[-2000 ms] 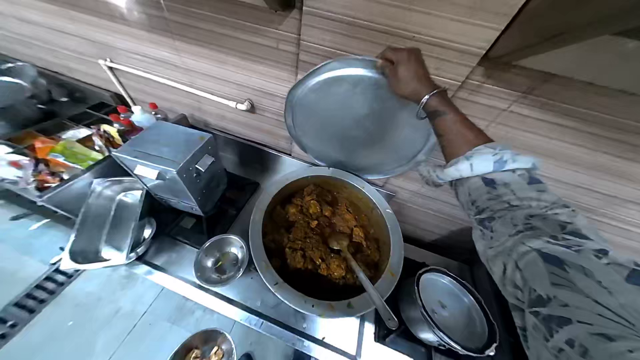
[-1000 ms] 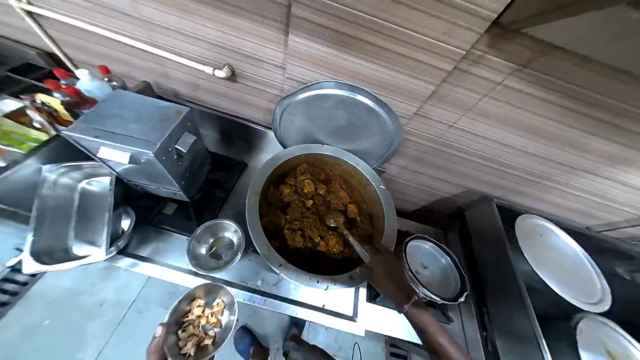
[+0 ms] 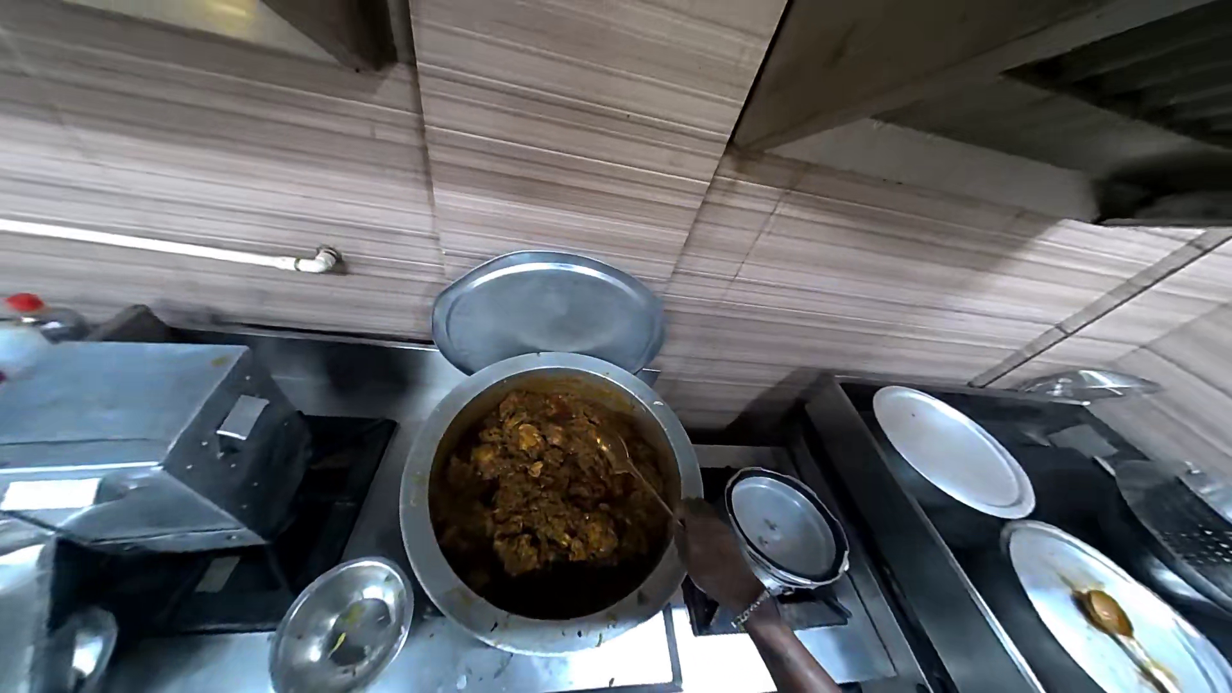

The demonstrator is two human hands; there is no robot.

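Note:
My right hand [image 3: 717, 553], a metal bracelet at its wrist, grips the handle of a metal serving spoon [image 3: 630, 462]. The spoon's bowl rests in brown, thickly sauced food with chunks [image 3: 553, 476] inside a large round metal pot [image 3: 421, 500]. Behind the pot, a round metal lid [image 3: 553, 313] leans against the tiled wall. A steel bowl [image 3: 342, 626] with a few green bits stands at the pot's lower left. My left hand is out of view.
Right of the pot is a smaller metal pot [image 3: 784, 525]. Farther right lie an oval white plate [image 3: 953, 450] and another plate [image 3: 1068, 577] holding a sauce-covered spoon [image 3: 1102, 611]. At left stands a metal box [image 3: 125, 414]; a white pipe [image 3: 192, 250] runs along the wall, and a hood [image 3: 962, 87] hangs at upper right.
The right hand, holding the lid two seconds ago, has let it go behind the pot and taken the spoon. The left hand and its bowl of pale pieces, visible one second ago, have left view.

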